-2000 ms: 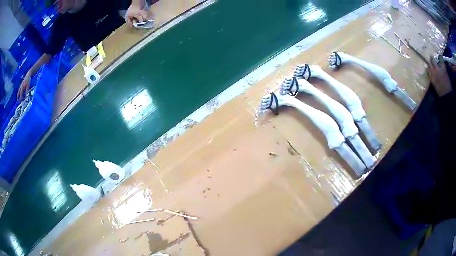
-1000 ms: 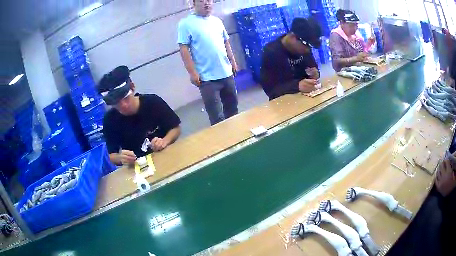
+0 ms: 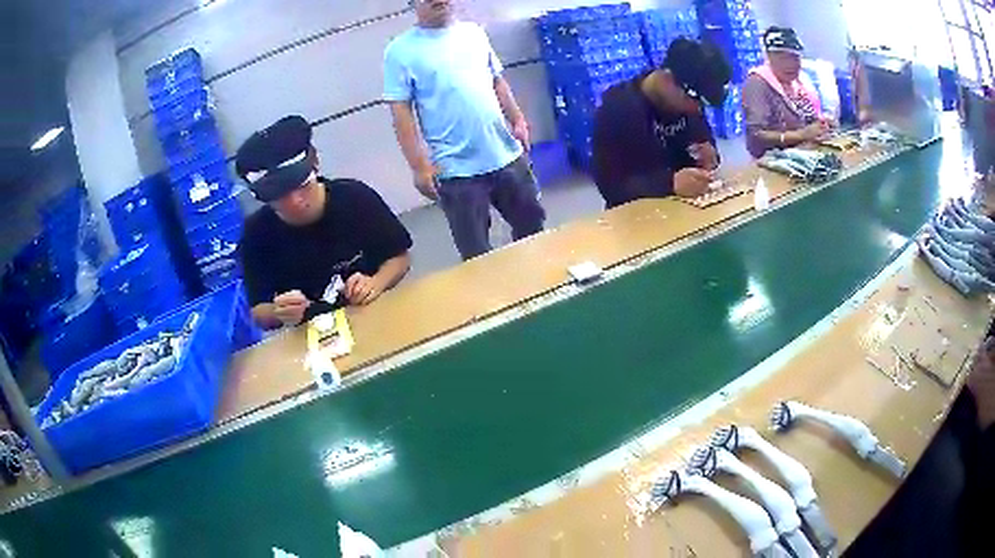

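Neither of my hands is in view. Nearest in front of me, several white moulded legs (image 3: 755, 473) lie on the brown bench (image 3: 611, 523) at the lower right. Three lie close side by side, and a single leg (image 3: 838, 427) lies apart to their right. Their toed ends with thin black straps point toward the belt. The lower ends of the grouped legs are near or cut by the bottom edge. Two white cone tips of squeeze bottles (image 3: 356, 542) show at the bottom edge.
A green conveyor belt (image 3: 524, 381) crosses the view. Seated workers (image 3: 327, 245) and a standing person (image 3: 458, 120) are beyond it. A blue crate of legs (image 3: 142, 381) is at left. More legs (image 3: 960, 245) and a cardboard mat (image 3: 927, 340) are at right. Blue crates (image 3: 595, 76) are stacked behind.
The view has swung up from the bench to the workers across the belt, then shifted slightly. The bottle tips have come into view at the bottom. The legs lie in the same arrangement.
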